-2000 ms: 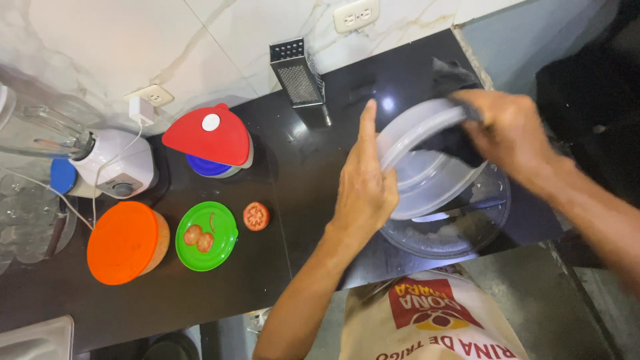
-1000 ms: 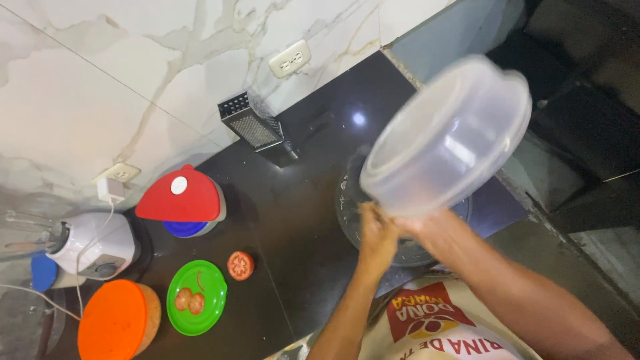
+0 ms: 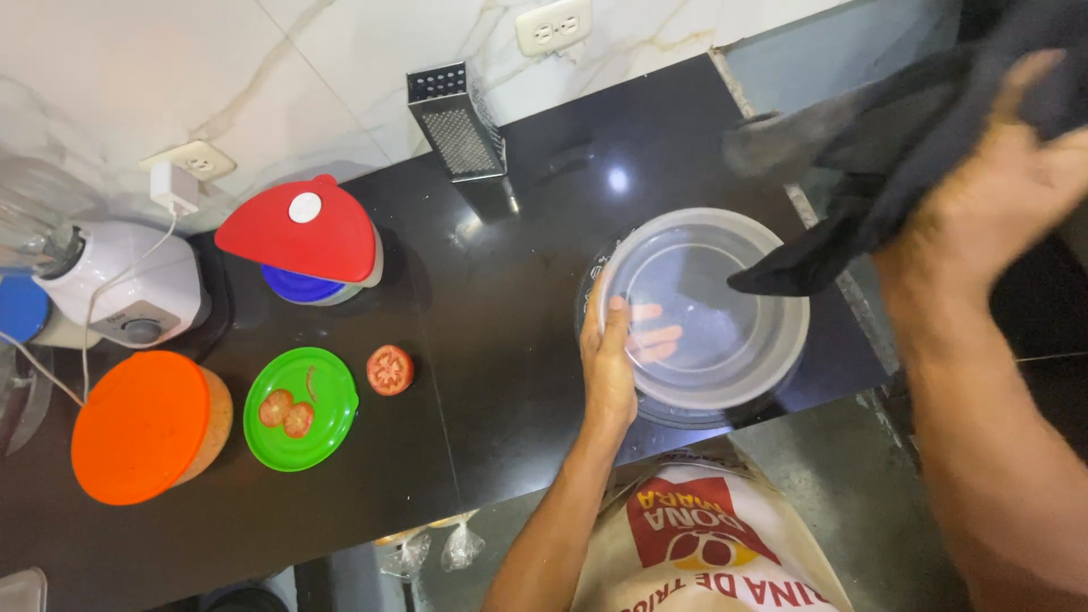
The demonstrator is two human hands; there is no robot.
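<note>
My left hand point(image 3: 614, 361) grips the left side of a clear plastic bowl point(image 3: 714, 374), with its fingers showing through the wall and the thumb at the rim. The bowl is held with its opening facing up, over a round dark glass plate or lid point(image 3: 671, 416) on the black counter. At the upper right my right hand point(image 3: 977, 187) holds a black cloth point(image 3: 892, 144), blurred by motion. One tip of the cloth hangs over the bowl's right side. Under the bowl, most of the round piece is hidden.
A metal box grater point(image 3: 459, 127) stands near the wall. To the left are a red-lidded container point(image 3: 314, 238), an orange-lidded container point(image 3: 144, 429), a green plate point(image 3: 297, 450) with tomato slices, a tomato half point(image 3: 390, 370) and a blender base point(image 3: 136, 285). A printed flour sack point(image 3: 722, 544) lies below the counter edge.
The bowl, raised and tilted a second ago, is now lower over the counter with its inside in view. My right hand has moved away from it to the upper right with the black cloth.
</note>
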